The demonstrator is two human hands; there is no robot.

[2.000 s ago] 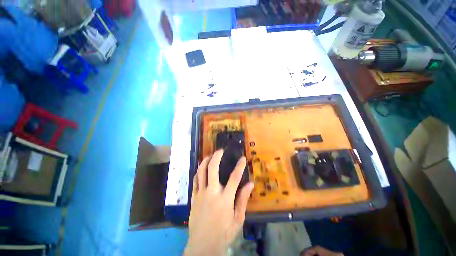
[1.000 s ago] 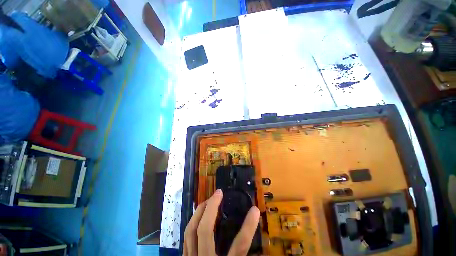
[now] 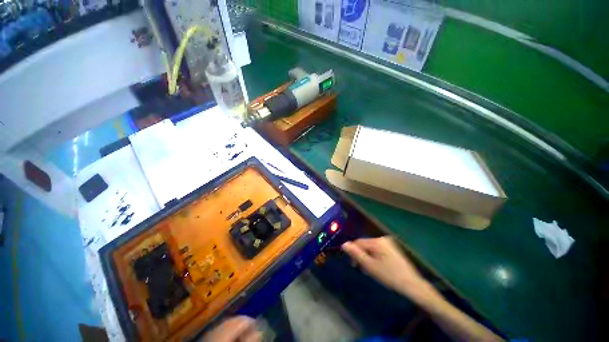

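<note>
The orange-brown fixture plate (image 3: 212,220) lies in a dark frame on the white table. The left jig nest (image 3: 160,277), a long black block, sits at its near left end. The right jig nest (image 3: 259,229), a dark block with a rounded centre, sits toward its right end. My right hand (image 3: 384,262) is beside the machine's front right corner, fingertips together near the buttons; whether it holds something thin is unclear. My left hand (image 3: 232,330) is blurred and cut off by the bottom edge, just in front of the frame; its fingers are not clear.
A red-lit button (image 3: 334,227) and green-lit button (image 3: 322,237) are on the machine's front. A thin dark stick (image 3: 288,178) lies right of the frame. A heat gun (image 3: 297,95), clear bottle (image 3: 226,87), parts carton (image 3: 421,170) and crumpled white paper (image 3: 553,237) stand or lie beyond and right.
The view has swung right toward the green bench. My left hand has left the left jig nest and moved to the plate's front edge. My right hand has come into view by the buttons.
</note>
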